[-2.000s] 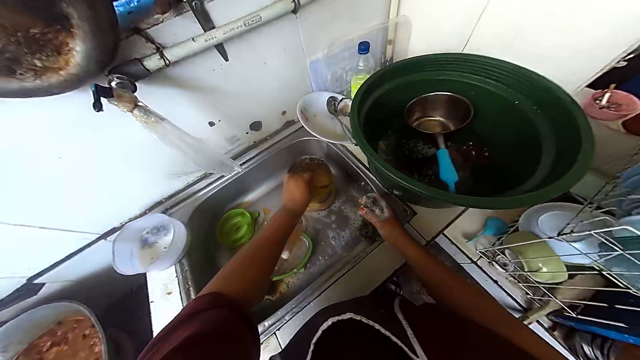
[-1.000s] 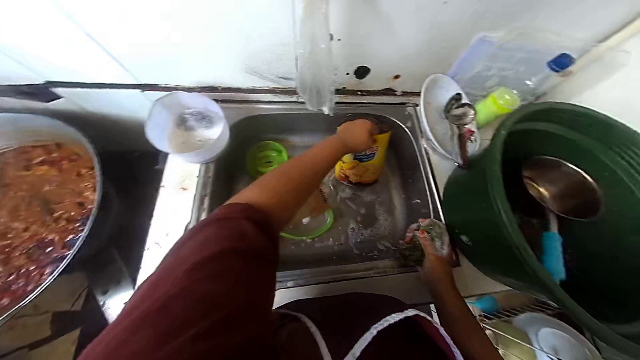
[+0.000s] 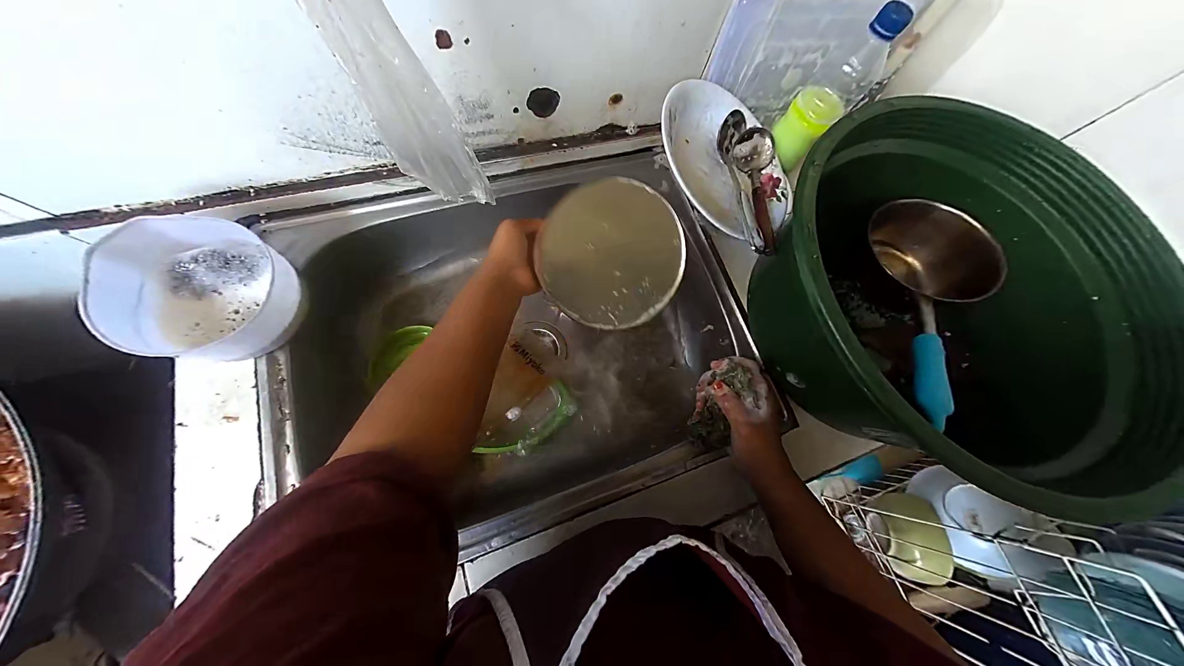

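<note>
My left hand (image 3: 518, 255) grips the edge of a round container (image 3: 612, 254) above the sink basin (image 3: 638, 379). The container shows a cloudy beige face; whether this is liquid or its base I cannot tell. At the sink's right front rim, my right hand (image 3: 740, 400) holds a soapy greenish scrubber (image 3: 733, 377). Beneath my left forearm lie a clear lid with a green rim (image 3: 546, 421) and a green plastic piece (image 3: 396, 351). A clear plastic sleeve (image 3: 402, 92) hangs over the basin's back edge.
A white tub of suds (image 3: 176, 296) stands left of the sink, near a pot of food (image 3: 14, 518). Right of it are a plate with spoons (image 3: 696, 139), a bottle (image 3: 814, 116) and a big green basin (image 3: 1045, 388) holding a blue-handled steel pan (image 3: 934, 250). A wire dish rack (image 3: 1027, 592) stands below.
A yellow printed container was in my left hand a second ago; now a round, cloudy face shows there and no yellow side. My right hand stays at the sink's right edge. The view has shifted.
</note>
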